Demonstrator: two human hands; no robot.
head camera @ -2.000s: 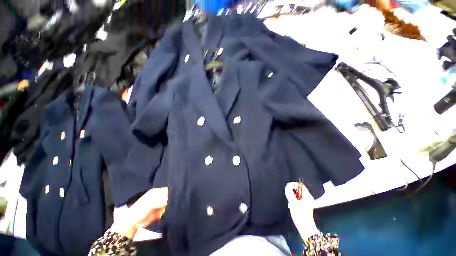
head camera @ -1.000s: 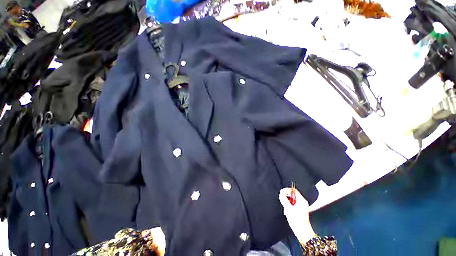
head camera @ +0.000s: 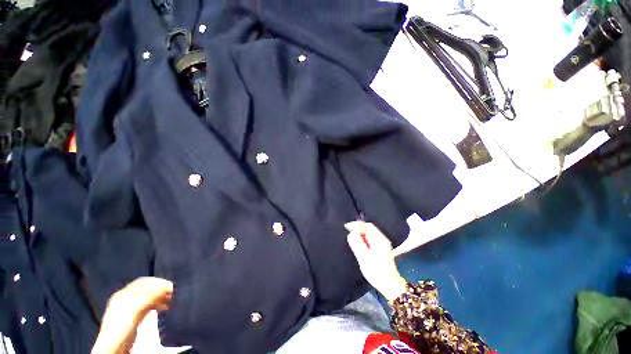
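Observation:
A navy double-breasted coat (head camera: pixel 207 228) with pale buttons lies in front of me, a black hanger (head camera: pixel 188 59) at its neck. My left hand (head camera: pixel 135 304) grips the coat's edge at the lower left, fingertips partly hidden by the cloth. My right hand (head camera: pixel 373 256) is closed around red-handled thread snips (head camera: pixel 364 240) and rests on the coat's right side near the hem. Most of the snips is hidden in the fist.
Other navy coats lie behind (head camera: pixel 111 83) and at the left (head camera: pixel 59 235). Spare black hangers (head camera: pixel 460 69), a dark flat piece (head camera: pixel 473 146), a black cylinder (head camera: pixel 588 50) and a pale corded device (head camera: pixel 588 121) lie on the white table (head camera: pixel 515 131). Green cloth (head camera: pixel 603 321) is at lower right.
The view has shifted closer and to the right. My left hand, mostly cut off a second ago, now shows at the coat's left edge. My right hand has moved inward and up over the coat.

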